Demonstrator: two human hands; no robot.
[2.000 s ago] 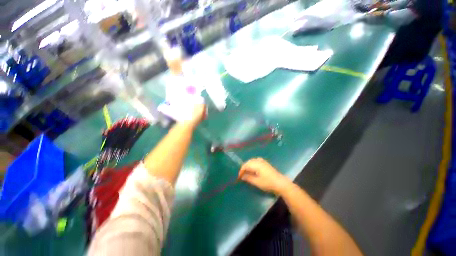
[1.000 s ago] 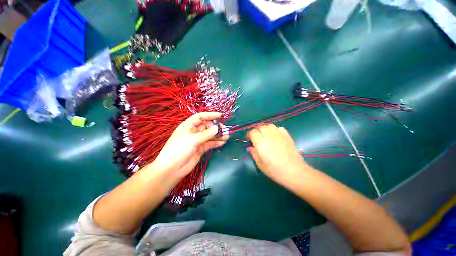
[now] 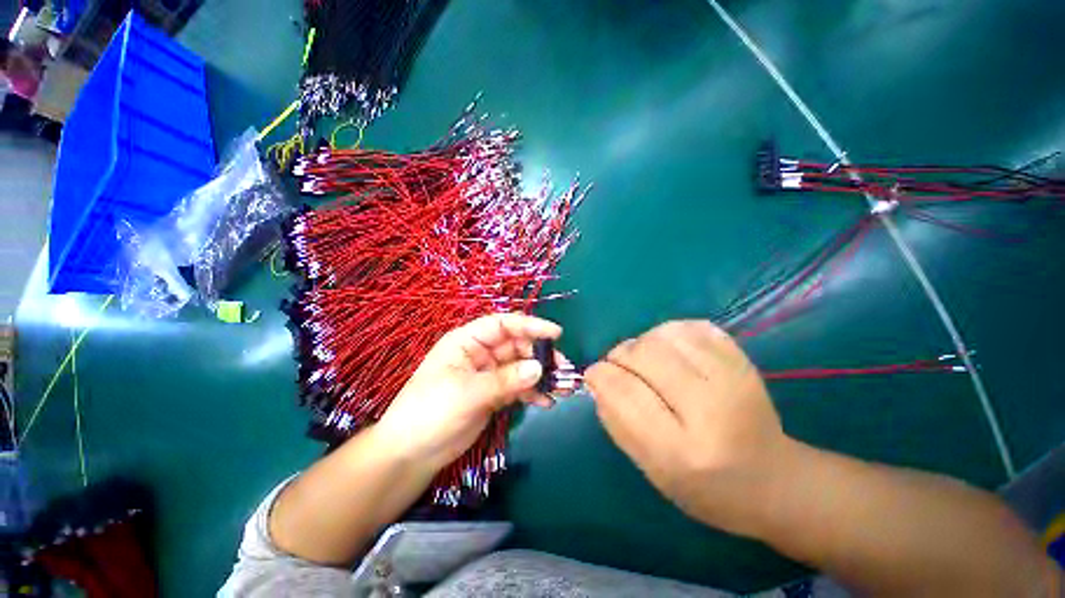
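My left hand [image 3: 473,380] holds a small black connector housing [image 3: 543,364] between thumb and fingers, just right of the large pile. My right hand [image 3: 689,415] has its fingertips closed on the leads by the white bands beside that housing. Red and dark leads [image 3: 800,278] run from behind my right hand up to the right, and a red lead [image 3: 864,374] runs to the right. The lead ends inside my right hand are hidden by its fingers.
A wide pile of red harnesses [image 3: 391,269] lies left of centre. One harness with a black housing [image 3: 771,167] lies upper right. A dark wire bundle [image 3: 368,53], clear plastic bag [image 3: 239,216], pale yellow-green block [image 3: 231,312] and blue bin [image 3: 134,164] lie upper left. A red-black bundle [image 3: 99,549] lies lower left.
The view swung from across the table down to the pile, then shifted slightly. My left hand still holds the housing. My right hand has closed in beside it, and the housing now stands more upright.
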